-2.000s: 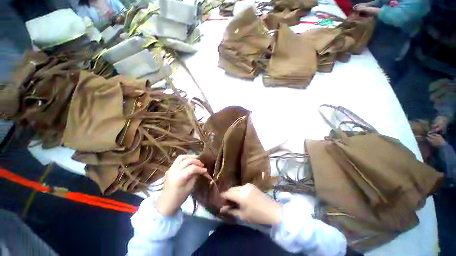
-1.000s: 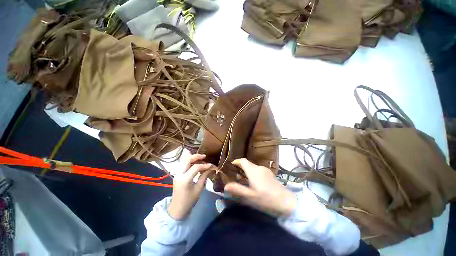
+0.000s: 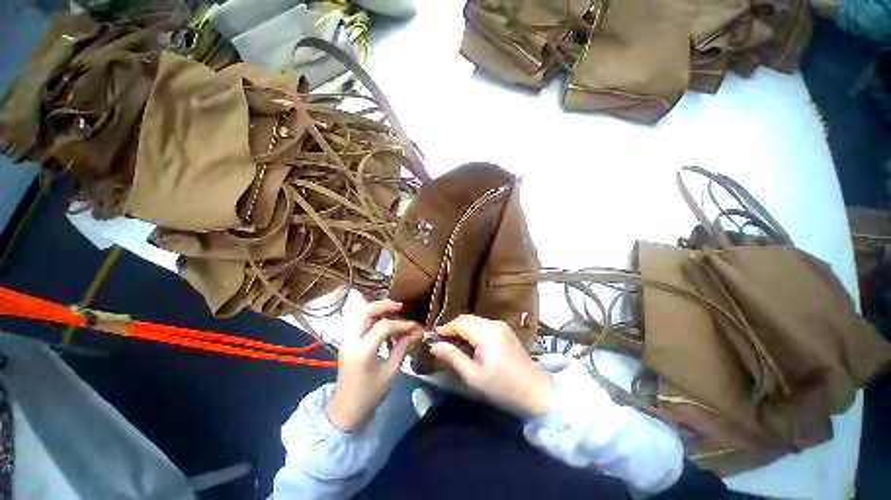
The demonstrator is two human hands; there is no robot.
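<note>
A brown tote bag [image 3: 508, 244] stands open at the table's near edge, its mouth facing me, with a zipper [image 3: 451, 244] with yellowish-gold teeth running along it. My left hand [image 3: 373, 363] pinches the near end of the zipper at the bag's edge. My right hand [image 3: 490, 359] has its thumb and fingertips closed on a tiny thing at the same zipper end, touching my left fingertips. The tiny thing is too small to make out. A brown strap runs from the bag to the right.
A brown bag pile with tangled straps [image 3: 195, 146] lies left, and another bag pile [image 3: 752, 332] right. More brown bags [image 3: 635, 59] and grey-white pieces [image 3: 278, 34] lie at the back. An orange cord [image 3: 195, 337] crosses at left, beside the white table [image 3: 576, 186].
My right hand has come in from the side and closed its fingertips at the zipper end. My left hand stays there. The view has tilted down from the earliest frame.
</note>
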